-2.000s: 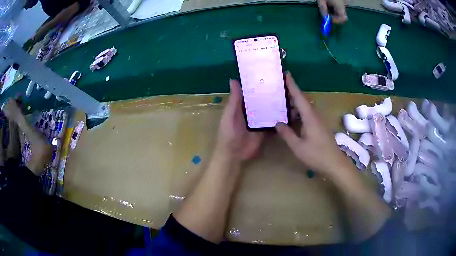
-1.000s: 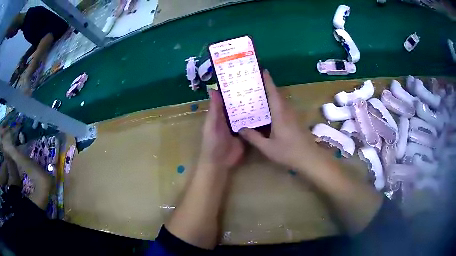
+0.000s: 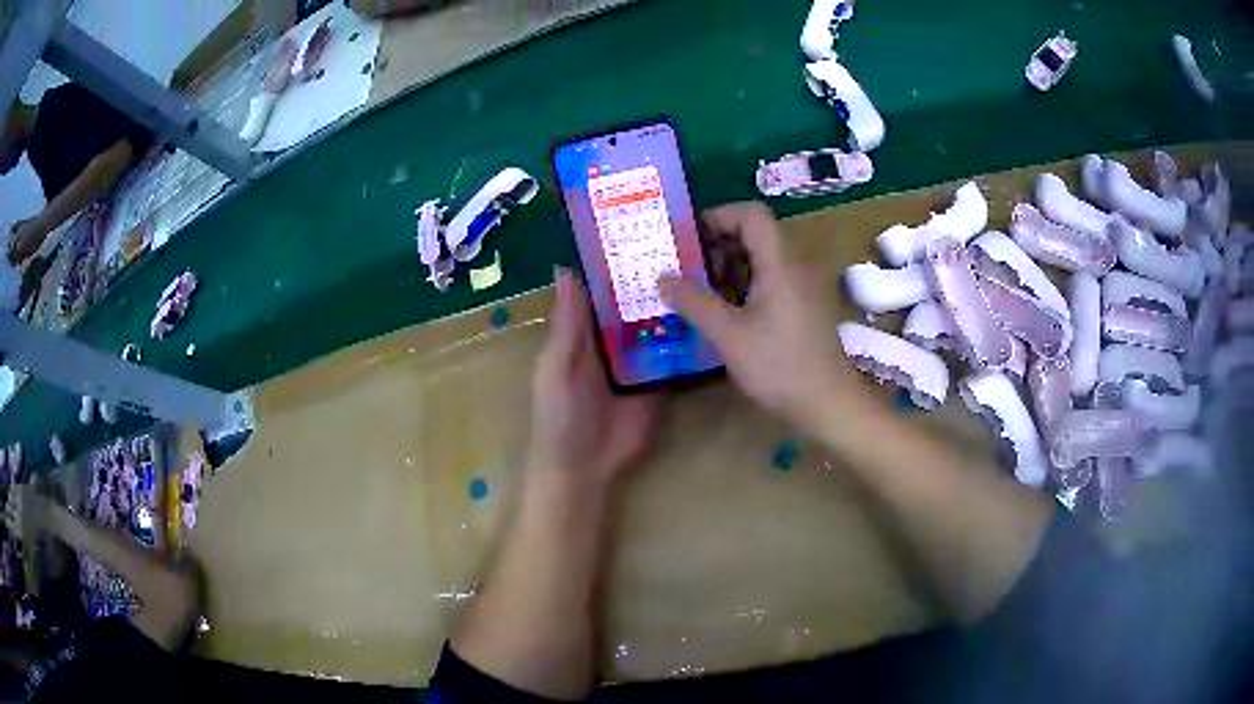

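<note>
A smartphone (image 3: 635, 255) with a black edge and a lit screen is upright above the bench in front of me. The screen shows a smaller white and orange page on a blue and pink background. My left hand (image 3: 585, 385) holds the phone from its left side and below. My right hand (image 3: 763, 310) is at the phone's right side, with the thumb over the lower part of the screen. Its other fingers are curled near the right edge; whether they touch the phone is unclear.
White and pink housing shells (image 3: 1025, 303) lie heaped at right on the brown bench (image 3: 330, 509). A green conveyor belt (image 3: 371, 193) crosses behind, carrying part-assembled units (image 3: 488, 213) and pink-and-dark assemblies (image 3: 814, 171). A grey metal upright (image 3: 124, 371) and other people's arms (image 3: 117, 557) are at left.
The screen has gone from a full page to a smaller page on a coloured background. My right fingers have curled away from the phone's edge. The belt items have shifted left in view.
</note>
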